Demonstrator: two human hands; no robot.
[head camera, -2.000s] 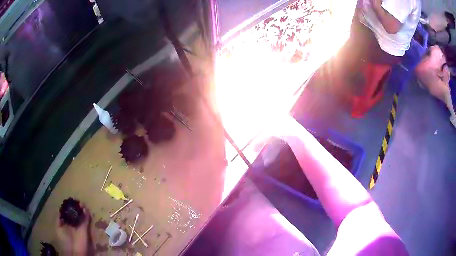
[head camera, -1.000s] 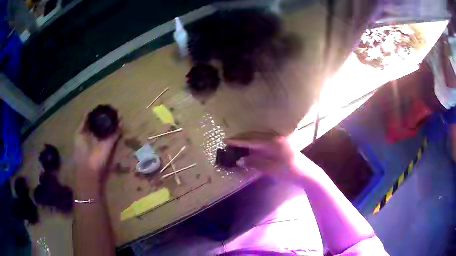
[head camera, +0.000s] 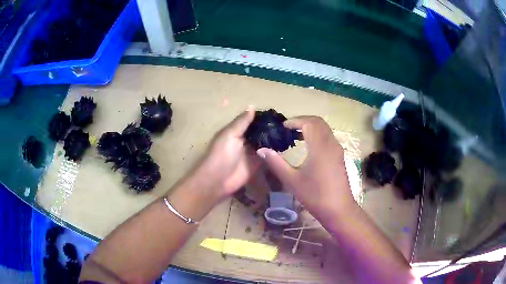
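Observation:
A black spiky hair piece (head camera: 268, 131) is held between both hands above the middle of the tan cardboard (head camera: 188, 100). My left hand (head camera: 224, 158) grips its left side, with the thumb up along the edge. My right hand (head camera: 316, 166) grips its right side between fingers and thumb, at a small dark part that sticks out there. Whether that is a separate part I cannot tell. The white oval glue dish (head camera: 281, 216) stands below the hands with a pale square block (head camera: 281, 201) touching it. Cotton swabs (head camera: 299, 233) lie crossed beside it.
Loose black spiky pieces (head camera: 141, 173) lie at left, and a cluster (head camera: 410, 141) lies at right with a white glue bottle (head camera: 388, 111). A yellow strip (head camera: 239, 248) lies near the front edge. Blue crates (head camera: 83, 73) stand upper left and low left. A clear panel is at right.
The view has swung left. The spiky piece in my left hand and my right hand, which held a dark part apart at the right, have come together.

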